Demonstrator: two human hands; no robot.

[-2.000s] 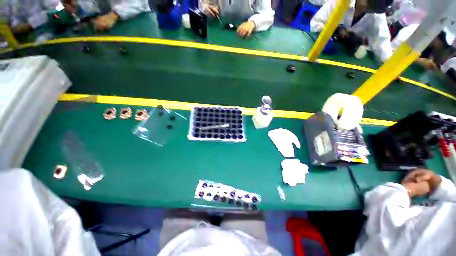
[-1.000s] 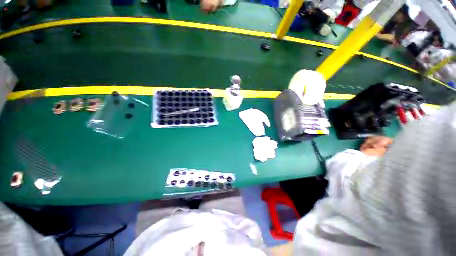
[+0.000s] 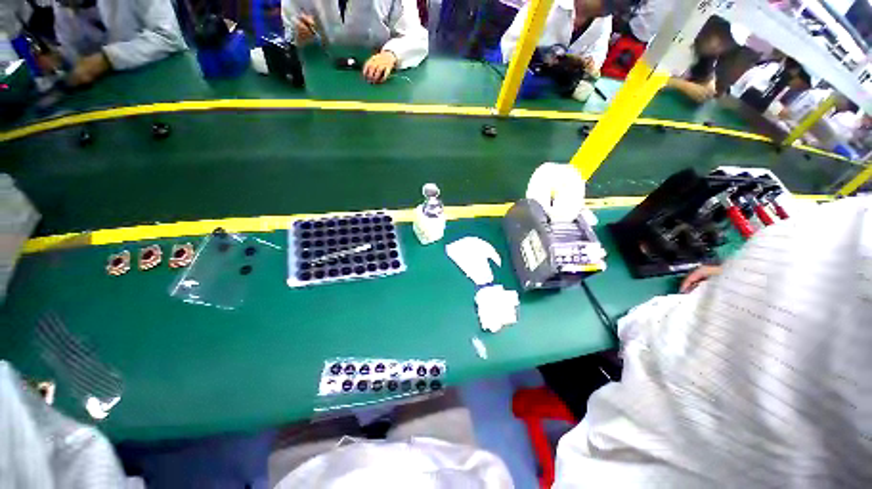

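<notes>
Neither of my hands shows; my white coat is at the bottom middle. In front of me a small clear lens tray (image 3: 382, 376) with two rows of dark round parts lies at the bench's near edge. Behind it stands a large white-edged blister tray (image 3: 345, 248) with a grid of black round parts, and thin tweezers (image 3: 341, 254) lie across it. A clear plastic bag (image 3: 215, 277) with a few black discs lies left of it. Three copper-coloured module parts (image 3: 150, 257) are in a row further left. Another copper part (image 3: 45, 390) is partly hidden by a white sleeve.
A mesh-like strip (image 3: 75, 351) lies at left. Right of the blister tray are a dispenser bottle (image 3: 429, 219), white wipes (image 3: 496, 308), a tape dispenser (image 3: 536, 250) and a black fixture (image 3: 659, 235) with red handles. A person in white fills the right. Others sit across the conveyor (image 3: 316, 158).
The view has swung right and the bench things sit further left. The person at right now covers much more of the lower right. The left sleeve now partly covers the lone copper part.
</notes>
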